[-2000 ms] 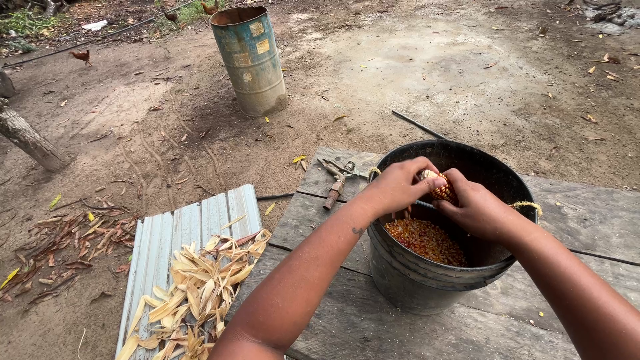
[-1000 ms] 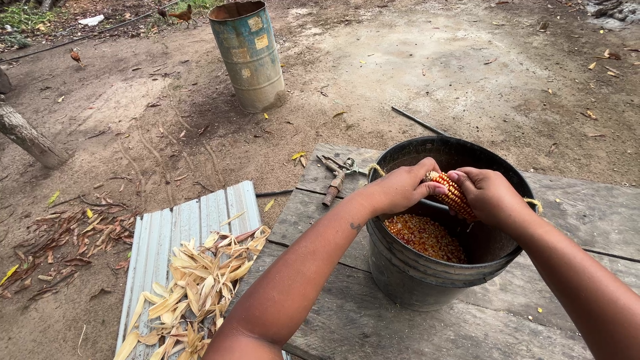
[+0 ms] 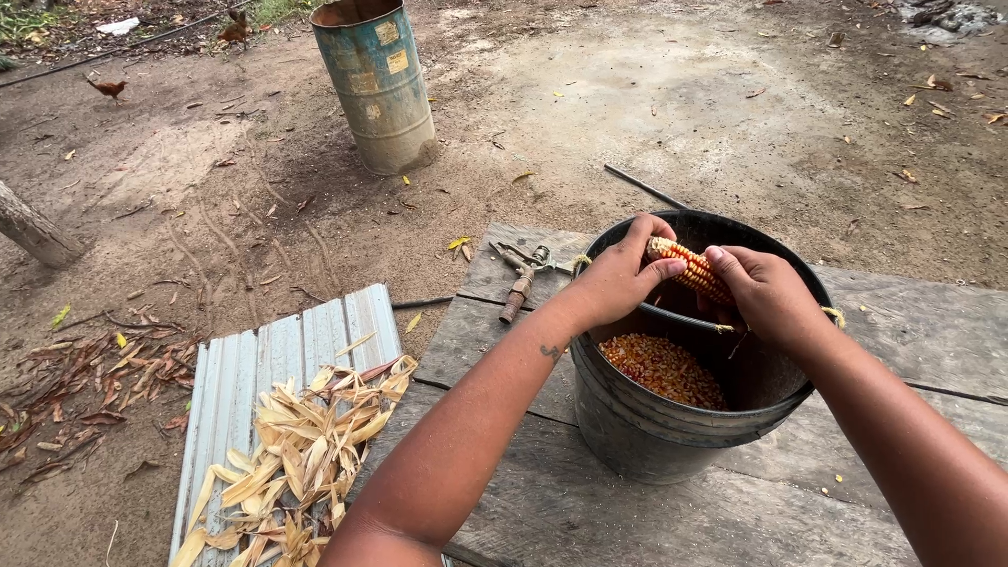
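An ear of dried corn with orange-red kernels is held between my two hands over a black plastic bucket. My left hand has its fingers around the left, pale end of the ear. My right hand grips the other end, its thumb pressed on the kernels. Loose corn kernels lie inside the bucket, below the hands. The bucket stands on a grey wooden table, and its wire handle with yellow cord crosses the opening.
A rusty metal sprinkler head lies on the table, left of the bucket. Dry corn husks rest on a corrugated metal sheet at lower left. Beyond stand a rusty blue drum and a chicken. A thin rod shows behind the bucket.
The ear was mostly covered by both hands two seconds ago; more of it shows now. It has changed its tilt between the fingers. Both hands remain over the bucket.
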